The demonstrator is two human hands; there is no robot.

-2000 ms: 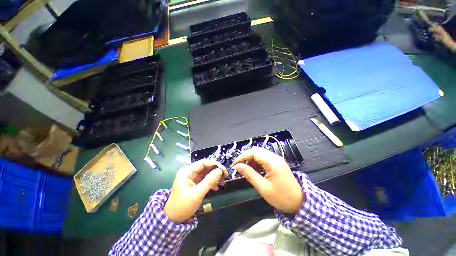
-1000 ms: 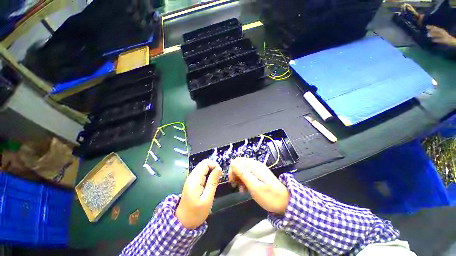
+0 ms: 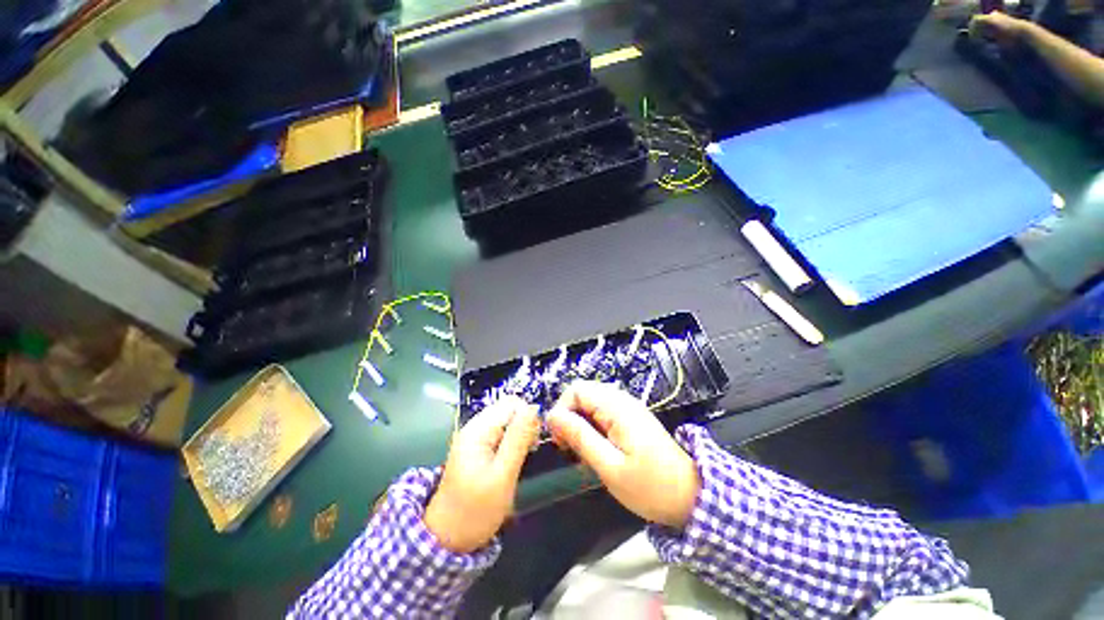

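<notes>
A long black housing [image 3: 694, 363] lies on the black work mat [image 3: 569, 279] near its front edge, with white sleeved pieces and a yellow wire inside. My left hand [image 3: 482, 466] and my right hand [image 3: 624, 451] are over its front edge, fingertips pinched close together. Whatever is between the fingertips is too small and hidden to tell. A yellow wire harness with several white pieces [image 3: 373, 369] lies on the green bench left of the mat. A shallow tan parts tray [image 3: 303, 430] with small metal bits is at the left.
Black housings stand behind the mat [image 3: 551, 182] and at the left [image 3: 285, 273]. A blue sheet [image 3: 896, 194], a white tube [image 3: 776, 256] and a pale-handled tool [image 3: 783, 311] lie right. Yellow wire loops [image 3: 680, 164] lie behind. Another person's arm [image 3: 1053, 55] is at upper right.
My hands have stayed at the housing's front edge, with fingertips shifting slightly. The other person's arm at upper right has moved. The view has shifted slightly.
</notes>
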